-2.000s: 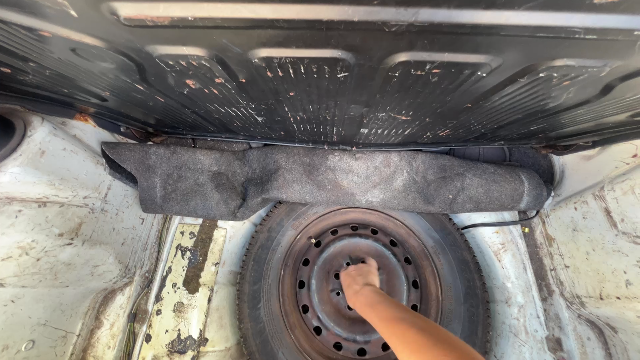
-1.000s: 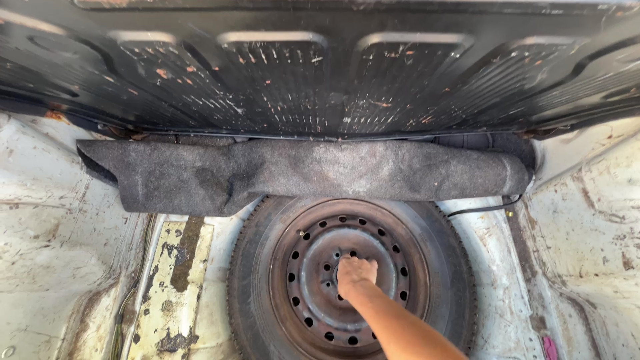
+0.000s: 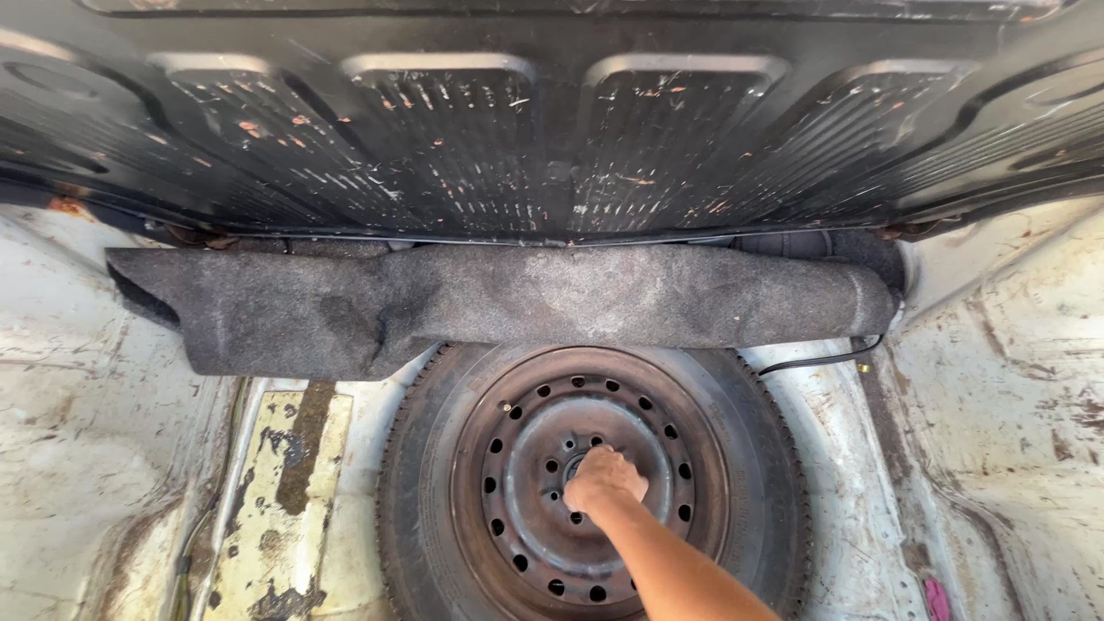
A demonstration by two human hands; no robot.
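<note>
A spare wheel lies flat in the well of a car's luggage space, with a rubber tire (image 3: pixel 768 483) around a rusty brown steel rim (image 3: pixel 535 414). My right hand (image 3: pixel 606 480) is at the hub in the middle of the rim, its fingers curled in over the centre hole. What the fingers grip there is hidden beneath the hand. My left hand is out of the picture. Just behind the tire, a rolled grey felt carpet (image 3: pixel 561 297) stretches across the luggage space and covers the tire's far edge.
A scratched black ribbed metal panel (image 3: pixel 561 147) rises behind the carpet. White painted body walls (image 3: pixel 1018 388) flank the wheel. A strip with peeling paint (image 3: pixel 276 500) lies to the left, and a black cable (image 3: pixel 819 358) and pink cloth-like scrap (image 3: pixel 936 599) to the right.
My right hand stays at the wheel's hub, its knuckles and wrist at a slightly different angle. The wheel and the carpet have not plainly moved.
</note>
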